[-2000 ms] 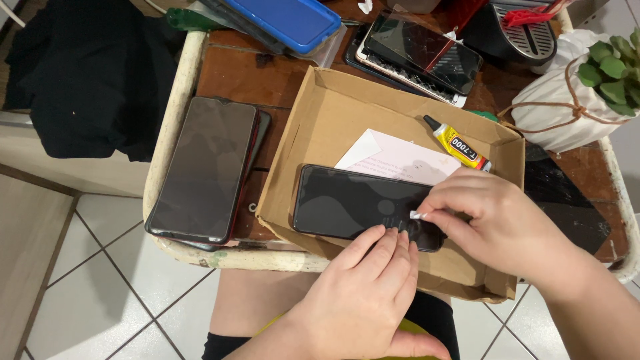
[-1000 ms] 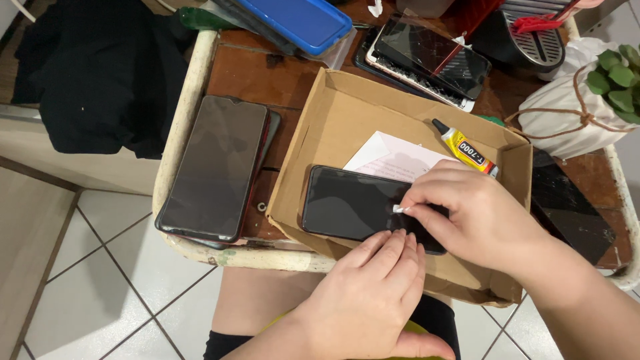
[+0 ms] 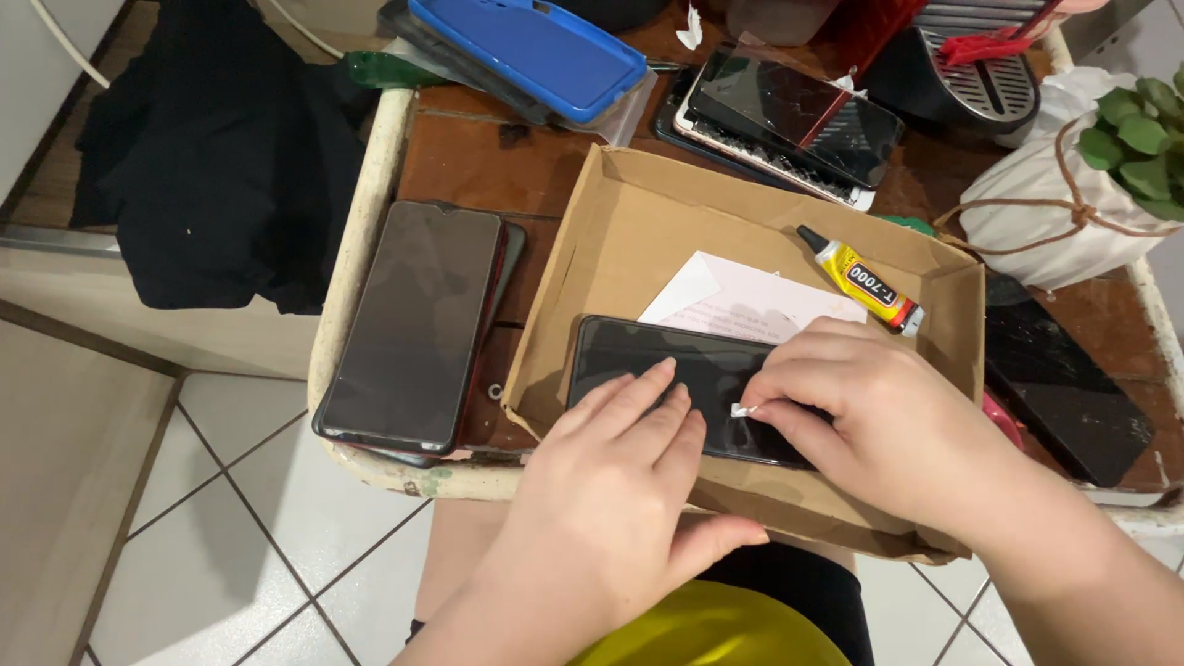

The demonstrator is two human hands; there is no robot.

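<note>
A black smartphone (image 3: 717, 370) lies screen up in a shallow cardboard box lid (image 3: 638, 199), partly over a printed paper (image 3: 768, 296). My left hand (image 3: 629, 462) rests with its fingertips flat on the left half of the phone's screen and holds nothing. Between thumb and forefinger, my right hand (image 3: 842, 407) pinches a small white scrap (image 3: 740, 411) against the screen. Beyond the right hand, a yellow and black T-7000 glue tube (image 3: 860, 279) lies in the box.
Left of the box, a smartphone (image 3: 412, 324) lies on other flat items. A blue phone case (image 3: 546, 55), stacked phone parts (image 3: 786, 120) and a coffee machine (image 3: 962, 83) stand behind. A potted succulent (image 3: 1064, 203) and a cracked black screen (image 3: 1064, 379) are at the right.
My left hand has moved left along the phone, from beside the right fingertips to the screen's left half. The right hand still pinches the white scrap.
</note>
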